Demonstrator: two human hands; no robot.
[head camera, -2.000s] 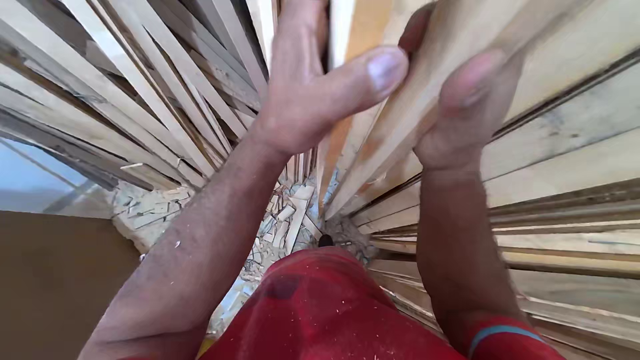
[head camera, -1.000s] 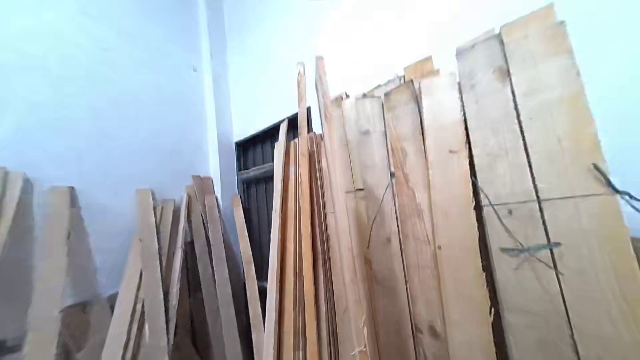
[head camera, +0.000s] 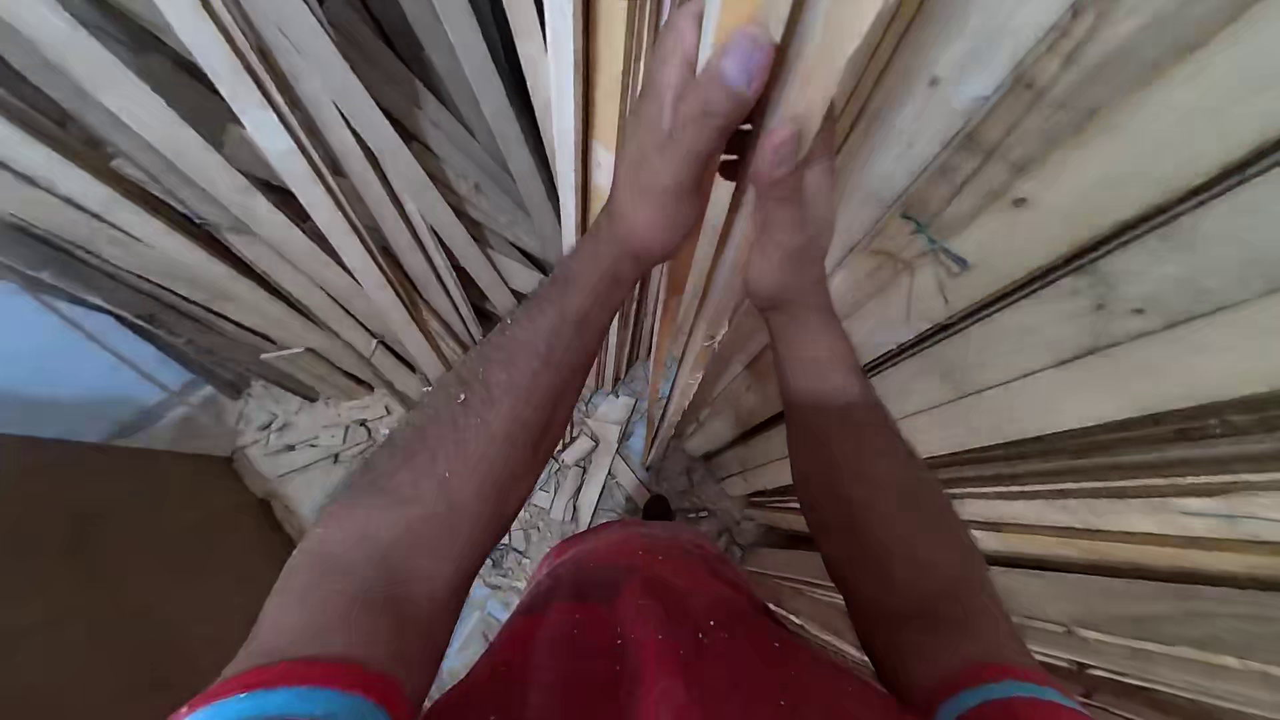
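Observation:
My left hand (head camera: 680, 150) is at the top centre, its thumb against the edge of an upright wooden board and its fingers largely hidden. Close to its right, my right hand (head camera: 795, 215) grips the long edge of a pale wooden board (head camera: 715, 320) that runs down to the floor. Between the hands a dark gap shows, with fingertips in it. Narrow upright boards (head camera: 567, 110) stand just left of my left hand.
Many thin wooden strips (head camera: 300, 200) lean at the left. Wide planks (head camera: 1080, 240) stand at the right, one with a knotted string (head camera: 935, 245). Wood offcuts and shavings (head camera: 600, 450) cover the floor near my feet. A brown panel (head camera: 130, 570) lies at the lower left.
The view tilted up to the wall and board tops, then back down. Compared with two seconds ago, my right hand is nearer my left, and more of the wide planks shows at the right.

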